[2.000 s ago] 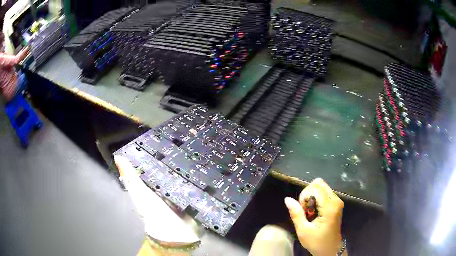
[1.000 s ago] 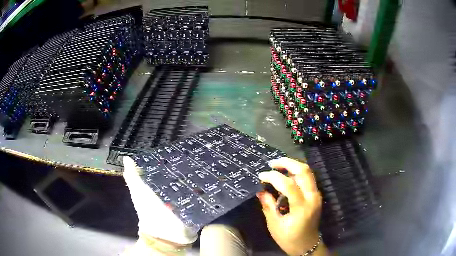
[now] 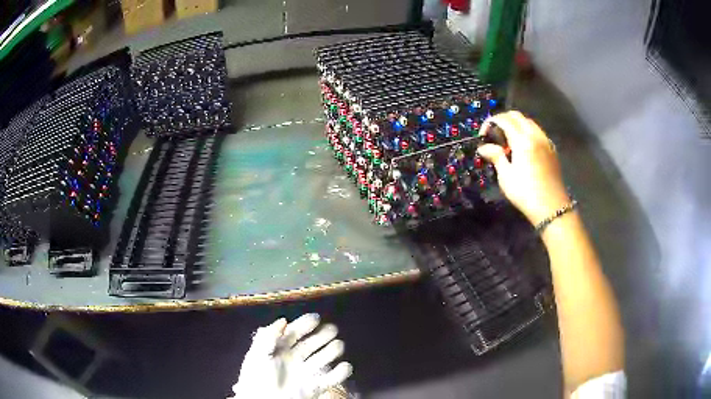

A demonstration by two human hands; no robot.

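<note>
My left hand [image 3: 292,362], in a white glove, is open and empty, palm up, in front of the bench edge. My bare right hand [image 3: 526,160] is at the upper right corner of the front PCB panel [image 3: 444,175], fingertips closed on its edge. This panel stands upright at the near end of the stacked boards [image 3: 405,78], its top edge lower than theirs. A dark, reddish bit of the side cutters [image 3: 496,139] shows between my fingers; the rest is hidden.
The stacked boards stand on a black slotted rack [image 3: 483,292] that juts past the bench edge [image 3: 351,282]. Another slotted rack [image 3: 148,282] lies at left, with boards [image 3: 183,86] at its far end. More loaded racks [image 3: 58,156] stand at far left. A green post [image 3: 500,43] rises behind.
The view has turned right. The panel has left my left hand, which is now open and lower. My right hand has moved up and forward to the right-hand stack.
</note>
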